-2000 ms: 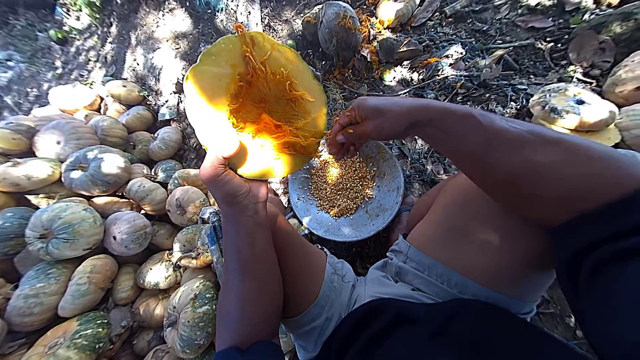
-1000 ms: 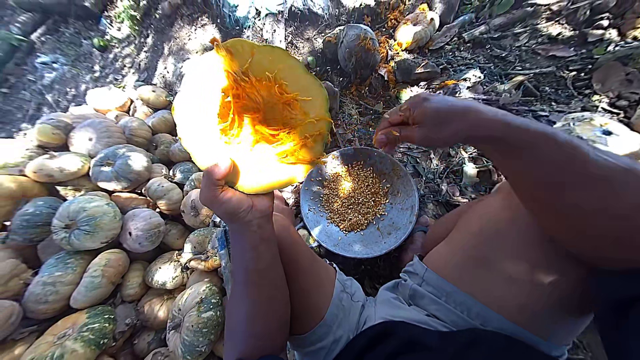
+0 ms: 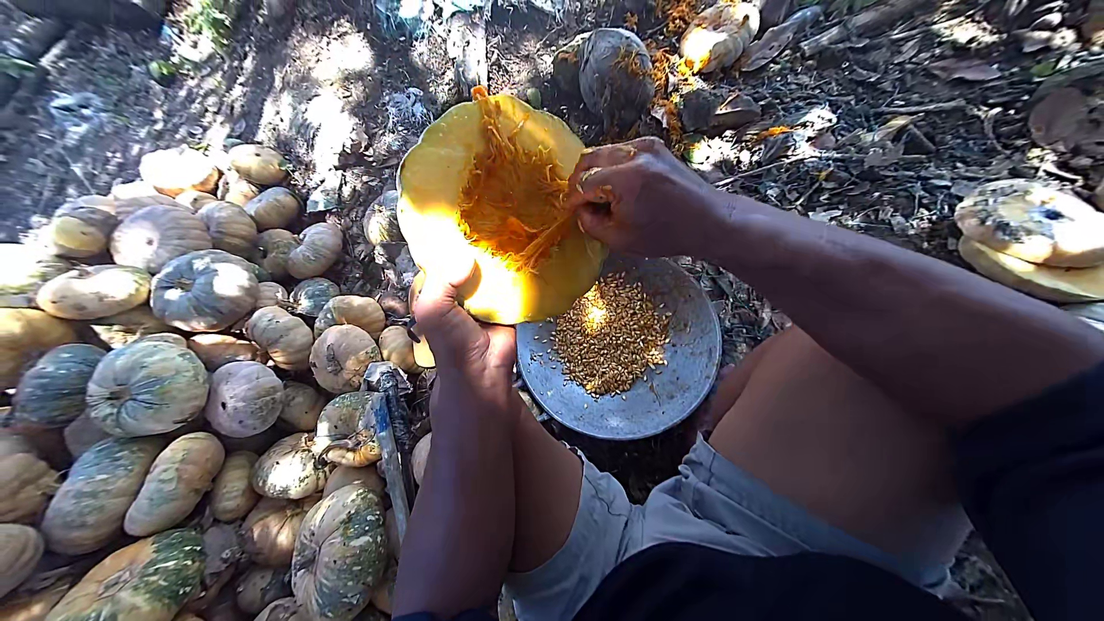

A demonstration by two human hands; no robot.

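My left hand (image 3: 461, 328) grips the lower left rim of a halved pumpkin (image 3: 423, 190), its cut yellow face tilted up toward me. Orange stringy pulp (image 3: 509, 203) lines the hollow, and a strand hangs over the top rim. At the right rim my right hand (image 3: 630, 198) has its fingers curled and pinched on strands of this pulp. Below the pumpkin half is a round grey metal pan (image 3: 690, 371), partly covered by it, with a heap of pumpkin seeds (image 3: 612, 341) inside.
Many whole pumpkins (image 3: 147, 388) are piled on the left. A long metal blade (image 3: 392, 457) stands beside my left forearm. Stacked pumpkin pieces (image 3: 1035, 233) lie at the right. Further off are a greyish pumpkin (image 3: 614, 78), a pale one (image 3: 720, 34), scattered pulp, dry leaves and sticks.
My right hand has moved from above the pan's right side, off the pumpkin half, onto its right rim and pulp. My left hand keeps its grip on the half.
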